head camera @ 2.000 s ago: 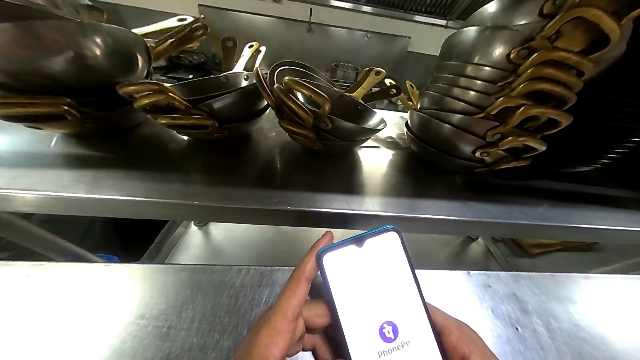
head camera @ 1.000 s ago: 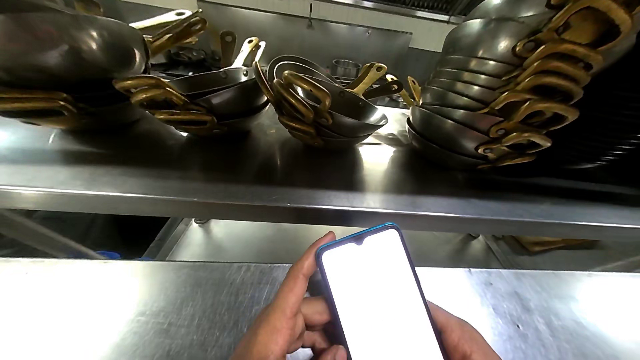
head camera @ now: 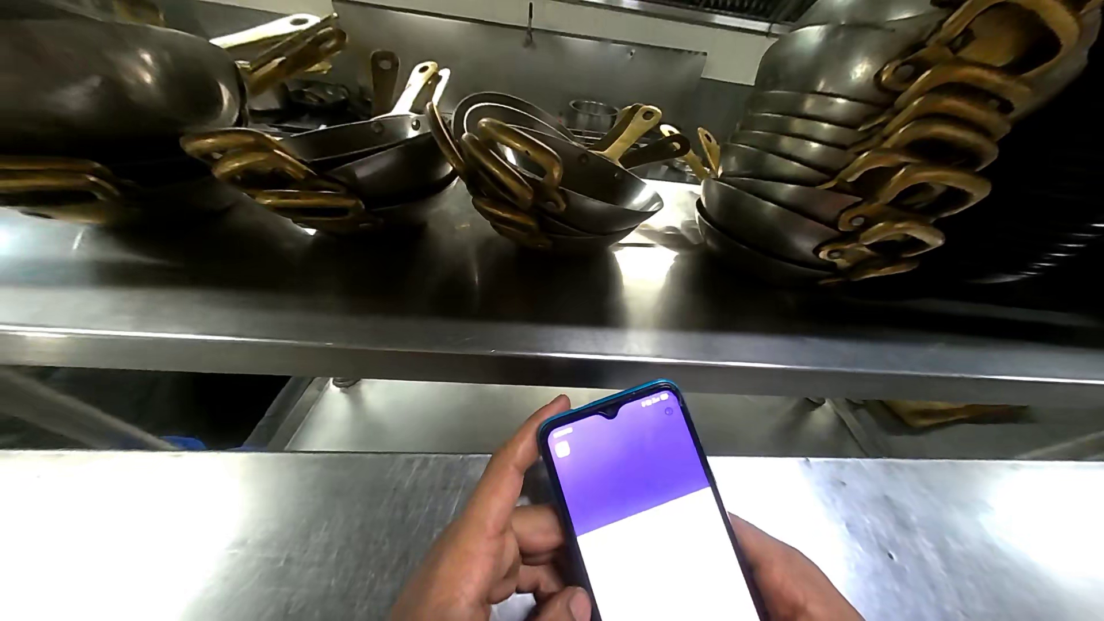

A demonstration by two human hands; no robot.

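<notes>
A smartphone (head camera: 647, 509) with a blue edge is held upright and slightly tilted over the near steel counter, at the lower middle of the view. Its screen is purple at the top and white below. My left hand (head camera: 509, 535) grips the phone's left side, its index finger reaching toward the upper corner and its thumb low at the edge. Against the phone's lower right side lies my right hand (head camera: 785, 569); its fingertips are hidden behind the phone.
On the steel shelf (head camera: 414, 332) beyond stand pans with brass handles (head camera: 569, 181), a large pan (head camera: 121, 78) at left and a tall stack of steel pans (head camera: 793, 164) at right. The near steel counter (head camera: 285, 517) runs along the bottom, with a gap before the shelf.
The phone's screen has gone from white with a purple PhonePe logo, to plain white, to purple above white. Both hands have stayed on the phone.
</notes>
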